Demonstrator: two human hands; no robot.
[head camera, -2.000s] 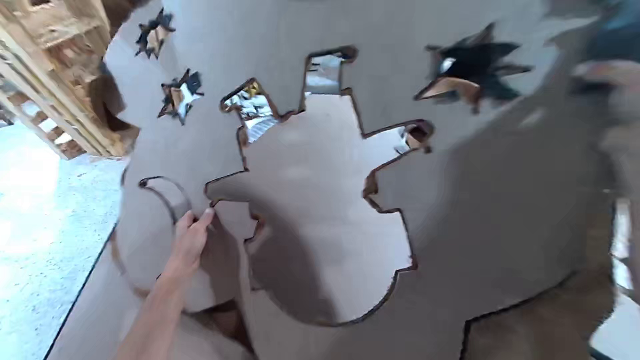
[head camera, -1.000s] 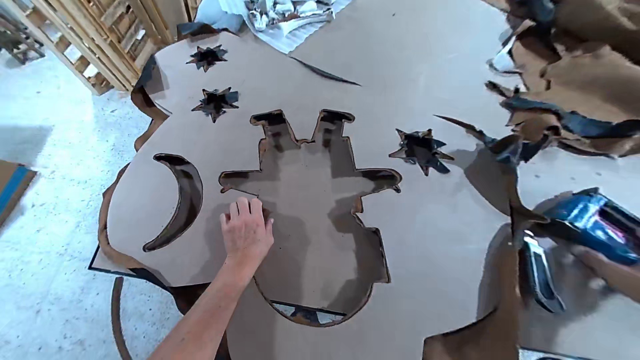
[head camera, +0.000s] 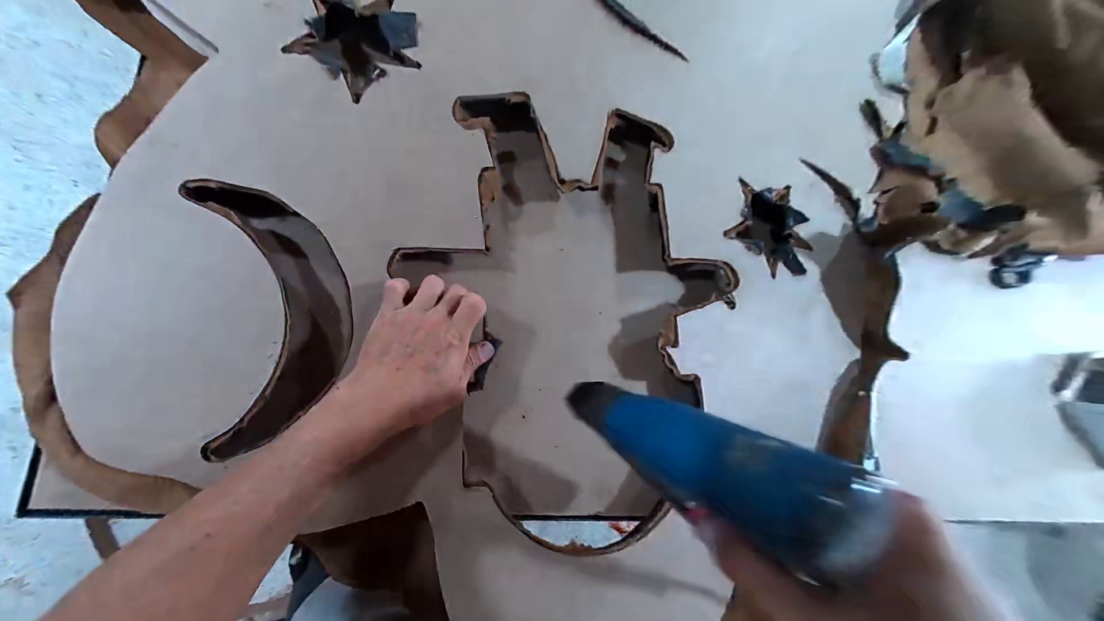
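Note:
A large pale beige sheet (head camera: 388, 198) fills the view, with a figure-shaped cutout (head camera: 561, 345) in its middle and a crescent cutout (head camera: 302, 293) to the left. Brown and dark material lines the cutout edges. My left hand (head camera: 427, 349) pinches the left edge of the figure cutout below its left arm, the thumb inside the opening beside a small dark flap. At the lower right, my right hand (head camera: 845, 561) holds a blue hand-held tool (head camera: 733, 466), blurred, its dark tip over the cutout. The tool's exact kind cannot be told.
Star-shaped cutouts lie at the upper left (head camera: 356, 39) and right (head camera: 770, 226). Crumpled brown and dark scraps (head camera: 992, 129) are heaped at the upper right. A ragged strip (head camera: 875, 302) hangs below them. Pale floor (head camera: 43, 129) shows at the left.
The blue tool in my right hand has come from the far right to over the figure cutout. My left hand stays at the cutout's left edge. The view is closer.

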